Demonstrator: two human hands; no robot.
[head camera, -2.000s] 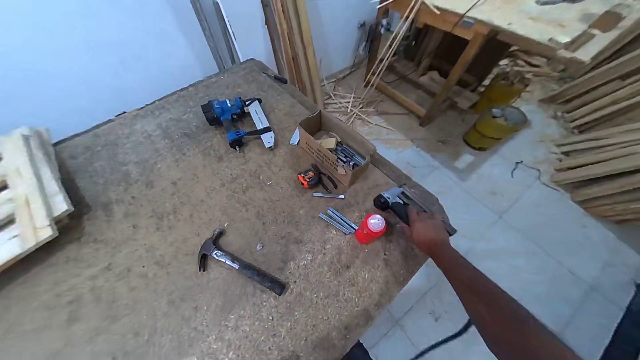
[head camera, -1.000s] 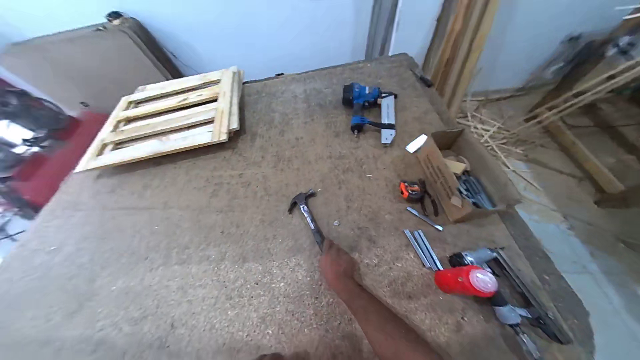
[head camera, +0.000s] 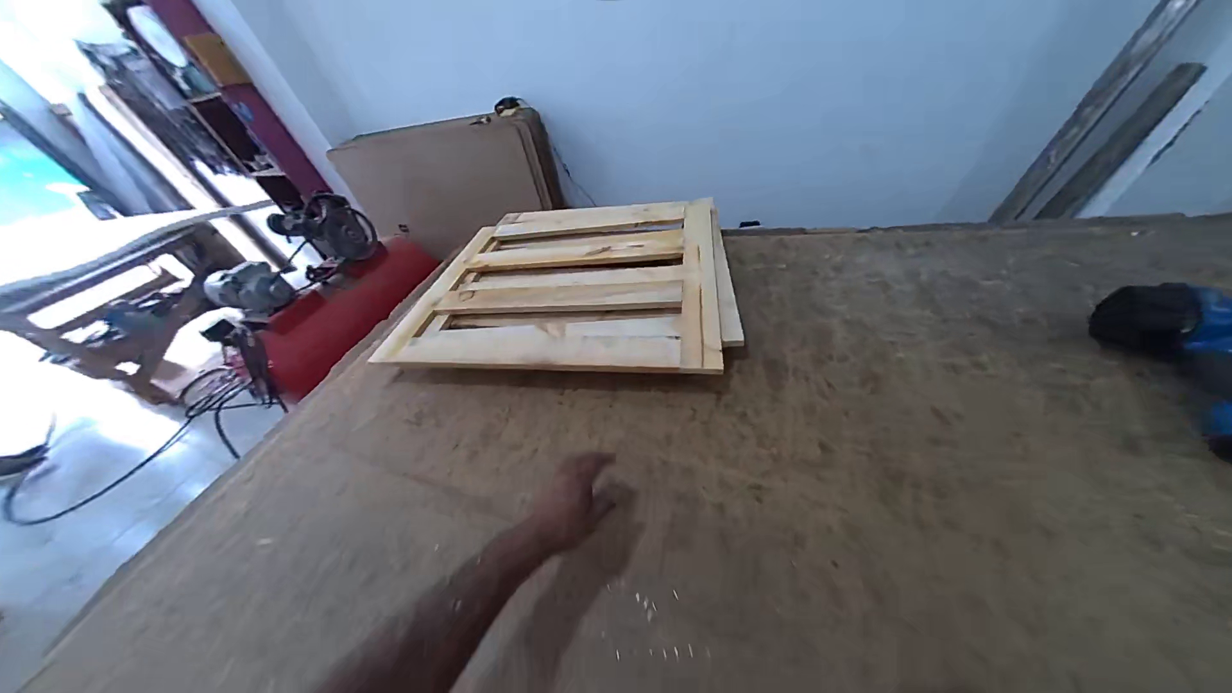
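Note:
My left hand (head camera: 575, 502) reaches over the wooden tabletop, with its thumb and fingers apart and nothing in it. It is somewhat blurred. Beyond its fingertips lie stacked slatted wooden frames (head camera: 568, 354), flat on the table and slightly out of line with each other. Small shiny bits (head camera: 650, 604), perhaps staples or nails, are scattered on the board below and right of the hand. Part of a blue and black power tool (head camera: 1150, 322) shows at the right edge. My right hand is out of view.
The worktable (head camera: 914, 462) fills most of the view, its back edge near a pale wall. Left of it stand a red air compressor (head camera: 337, 313) and a black hose (head camera: 173, 438) on the floor. A brown panel (head camera: 443, 178) leans on the wall; wooden boards (head camera: 1097, 144) stand at right.
My right hand was on a nail gun, then on the claw hammer's handle; now it is out of view. My left hand has come in over the table. The view has swung left.

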